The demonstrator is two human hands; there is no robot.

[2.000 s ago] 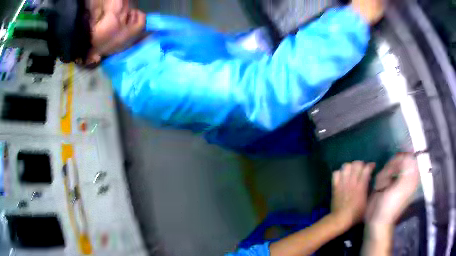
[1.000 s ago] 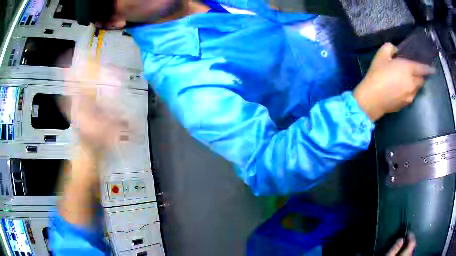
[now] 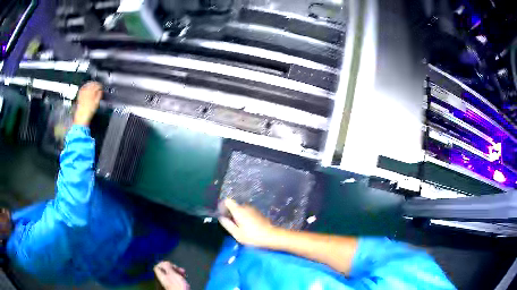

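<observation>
The black square parts tray [image 3: 272,227] lies on the green bench, with many tiny pale parts scattered in it. My right hand [image 3: 244,222] reaches in from the lower right to the tray's near left corner. Its fingertips are blurred, so I cannot tell whether it grips anything. My left hand [image 3: 171,276] is low at the bottom edge, below the bench, partly cut off. Its fingers look bent, and I cannot tell whether it holds anything.
A black ribbed block [image 3: 123,148] lies on the bench to the left. Long silver rails [image 3: 210,113] run behind the bench. A wide white machine panel [image 3: 385,96] stands right of centre, with purple light beyond. A co-worker's hand [image 3: 88,99] reaches towards the rails.
The view has swung from the co-worker and grey cabinets to the bench and machine. The tray, rails and ribbed block now show, with my right hand at the tray.
</observation>
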